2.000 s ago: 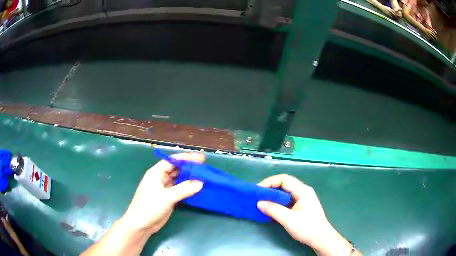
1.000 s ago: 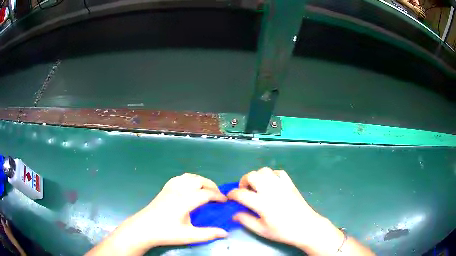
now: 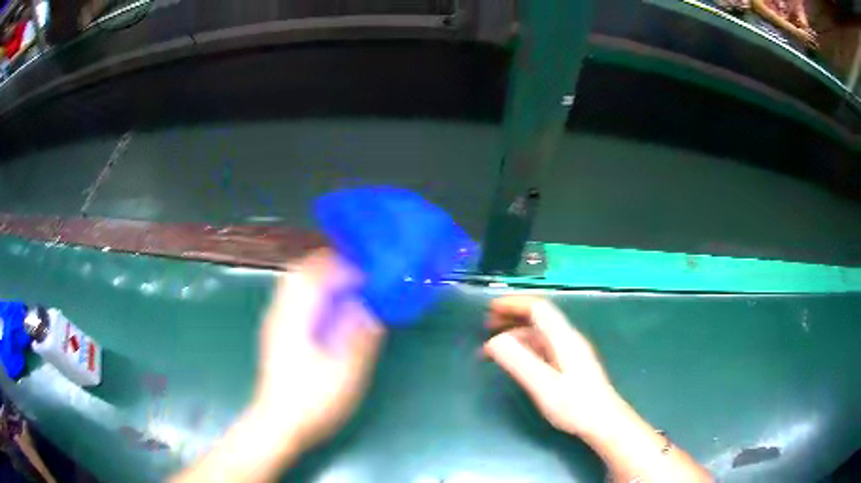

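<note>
A bright blue cloth (image 3: 392,247) is blurred and spread above the edging strip, left of the post. My left hand (image 3: 321,349) holds it by its lower left part, fingers blurred. My right hand (image 3: 533,354) is to the right of the cloth, apart from it, over the green worktop (image 3: 680,377). Its fingers are curled with a gap at the thumb, and I see nothing in it. A thin bracelet is on the right wrist.
A dark green post (image 3: 533,141) rises from the edging strip (image 3: 661,268). The dark green belt (image 3: 245,170) lies beyond it. A white bottle (image 3: 71,349) and another blue cloth (image 3: 12,338) are at the far left. Another person's arm (image 3: 785,19) shows at the top right.
Both hands were together on the blue cloth on the worktop. My left hand has lifted it up and forward, and it has opened out. My right hand has let go and moved right.
</note>
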